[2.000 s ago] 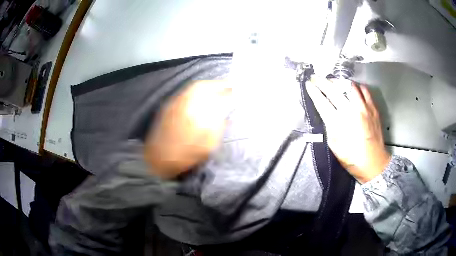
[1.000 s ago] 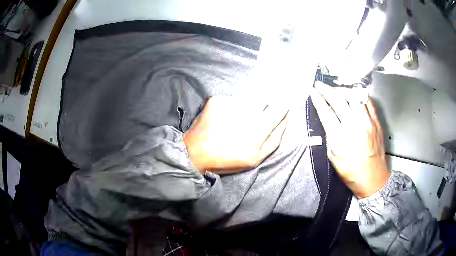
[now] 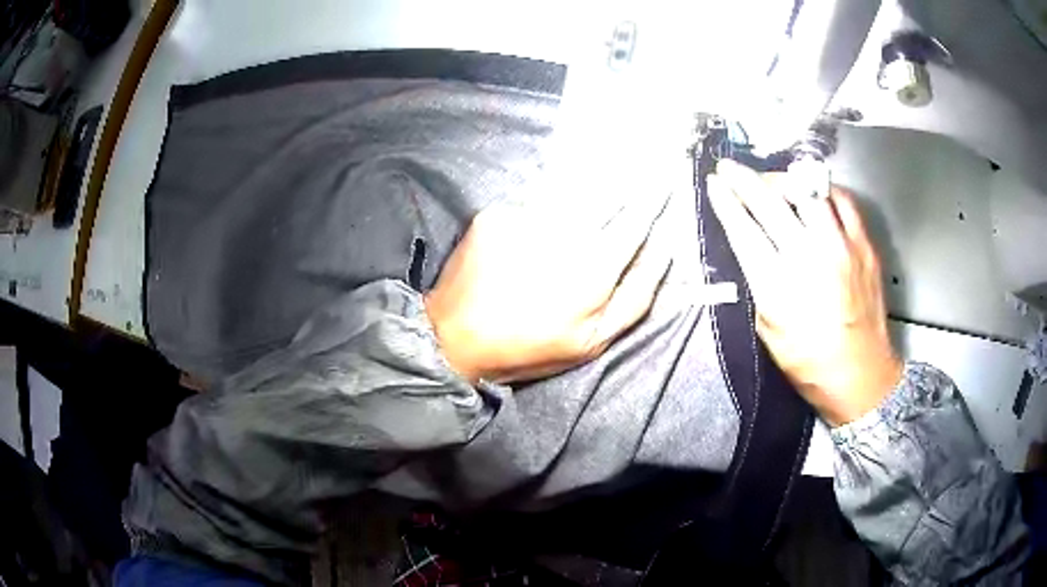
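Observation:
The garment panel [image 3: 287, 206] lies grey side up on the table, with a black border along its far edge. A dark band [image 3: 735, 355] with pale topstitching runs from the presser foot [image 3: 714, 135] toward me and carries a small pale tab [image 3: 720, 294]. My left hand [image 3: 551, 287] lies flat on the grey cloth left of the band, its fingertips lost in glare. My right hand [image 3: 809, 281] rests on and beside the band, fingertips close to the presser foot. Neither hand visibly pinches the cloth. The needle cannot be made out.
The white machine head with a round metal knob [image 3: 907, 78] is at upper right. The machine bed [image 3: 947, 252] lies right of my right hand. A brown edge strip [image 3: 98, 195] and a dark phone-like object [image 3: 78, 166] are at left. Red-checked cloth [image 3: 431, 556] shows at the bottom.
My left hand has moved from a blurred position over the cloth to lying flat nearer the band. The panel's left part is spread wider. My right hand stays beside the presser foot.

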